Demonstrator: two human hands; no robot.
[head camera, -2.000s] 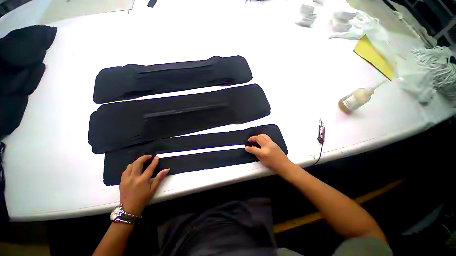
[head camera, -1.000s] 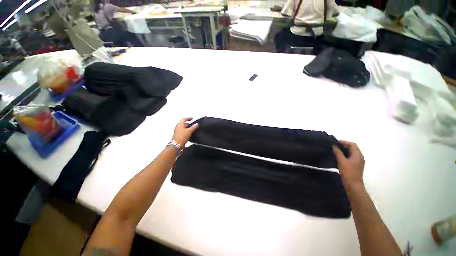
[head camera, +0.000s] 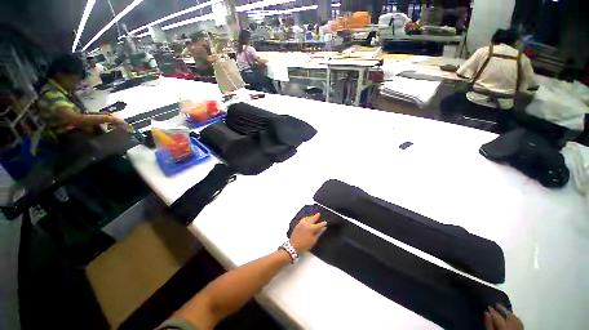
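Two long black fabric panels with rounded corners lie side by side on the white table (head camera: 258, 222), with a thin white gap between them. The farther panel (head camera: 413, 229) is untouched. My left hand (head camera: 309, 232), with a metal watch at the wrist, rests on the left end of the nearer panel (head camera: 387, 274). My right hand (head camera: 502, 320) is at that panel's right end, cut off by the bottom edge, with its fingertips on the fabric. Whether either hand grips the fabric is hard to tell.
Stacked black panels (head camera: 242, 145) lie at the left, beside blue trays (head camera: 184, 164) with bagged red-orange contents. A dark strip (head camera: 203, 193) hangs at the left table edge. A black tab (head camera: 406, 145) and black bundle (head camera: 526, 155) lie beyond. Several people work around.
The view has swung left and up. A panel held at both ends a second ago now lies flat. My hands are now on the ends of the nearer panel.
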